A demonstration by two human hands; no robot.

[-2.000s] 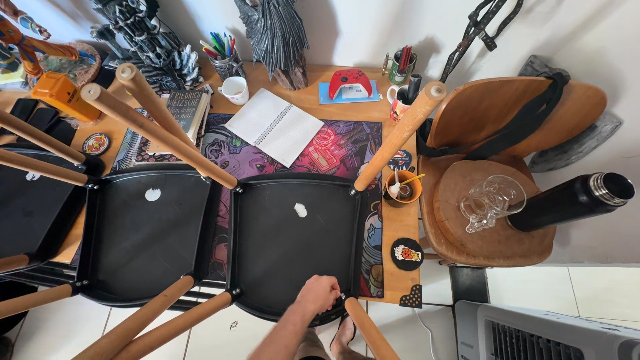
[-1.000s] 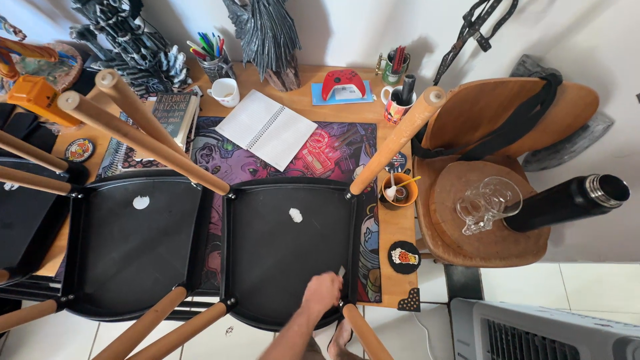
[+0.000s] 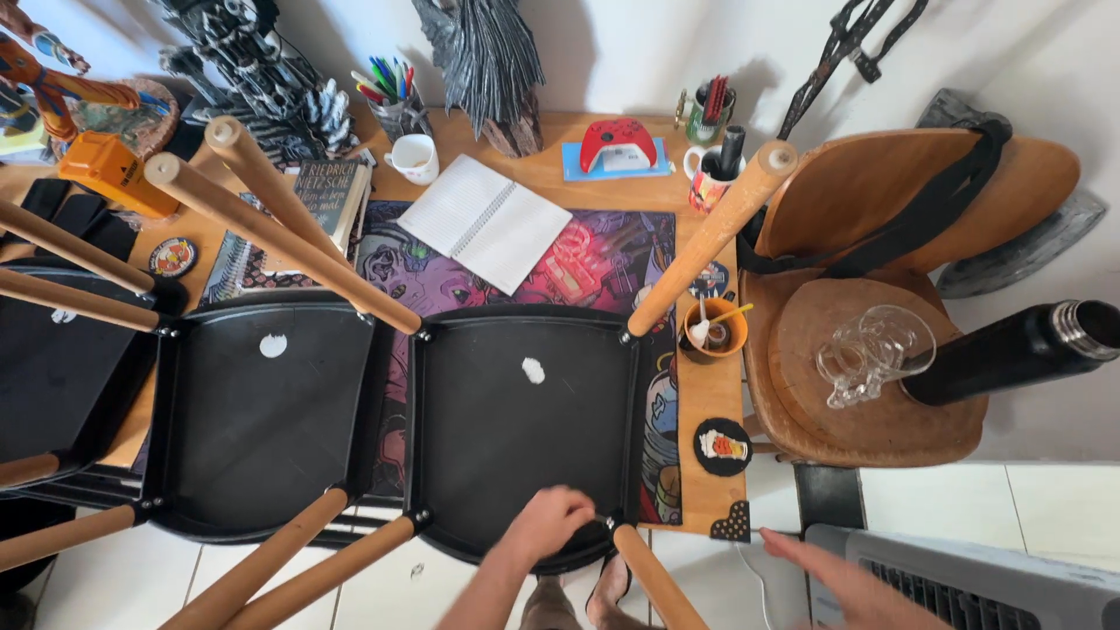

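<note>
An upturned black plastic chair seat (image 3: 525, 429) with wooden legs lies over the desk in front of me. My left hand (image 3: 551, 521) is at its near right corner, fingers curled round a small metal tool (image 3: 602, 520), probably a hex key, that meets the bolt joint there. The near right wooden leg (image 3: 656, 577) slopes down from that joint. At the lower right, my right hand (image 3: 840, 573) is blurred, fingers extended, touching nothing visible. A second upturned seat (image 3: 262, 420) stands to the left, and part of a third (image 3: 66, 359) is at the left edge.
On the wooden desk are an open spiral notebook (image 3: 486, 219), a white mug (image 3: 413, 158), a red game controller (image 3: 618, 144) and an orange cup (image 3: 713, 329). A wooden chair (image 3: 875, 367) at right bears a glass mug (image 3: 875, 350) and a black flask (image 3: 1006, 350). A grey appliance (image 3: 962, 577) stands lower right.
My right hand has come into view at the lower right. My left hand stays near the same corner joint, its pose altered.
</note>
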